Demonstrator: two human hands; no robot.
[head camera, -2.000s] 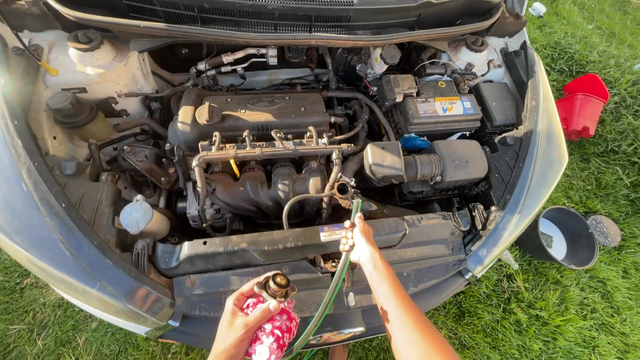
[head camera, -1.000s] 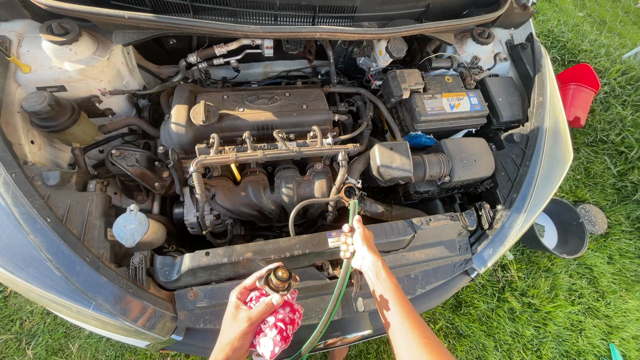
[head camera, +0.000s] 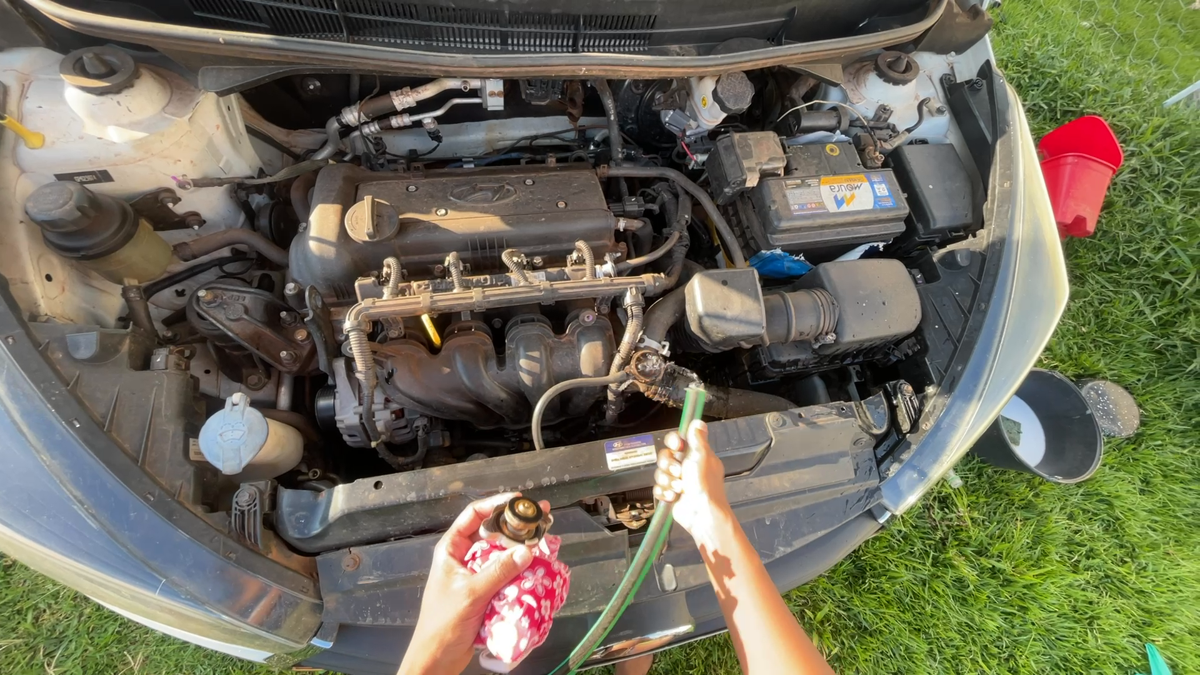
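Observation:
My left hand (head camera: 469, 572) holds a radiator cap (head camera: 521, 517) together with a red-and-white patterned cloth (head camera: 525, 595), low in the view over the car's front panel. My right hand (head camera: 691, 476) is closed around a green garden hose (head camera: 647, 553), whose end points up toward the uncapped coolant filler neck (head camera: 646, 366). The hose end is just right of and below that opening; whether water is flowing I cannot tell. Behind the hands lies the engine, with its dirty plastic cover (head camera: 469, 202) and oil filler cap (head camera: 372, 218).
The car battery (head camera: 825, 202) and air filter housing (head camera: 862, 300) are right of the engine. A washer reservoir with a pale cap (head camera: 234, 433) stands at left. A red container (head camera: 1078, 178) and a black bucket (head camera: 1050, 427) sit on the grass at right.

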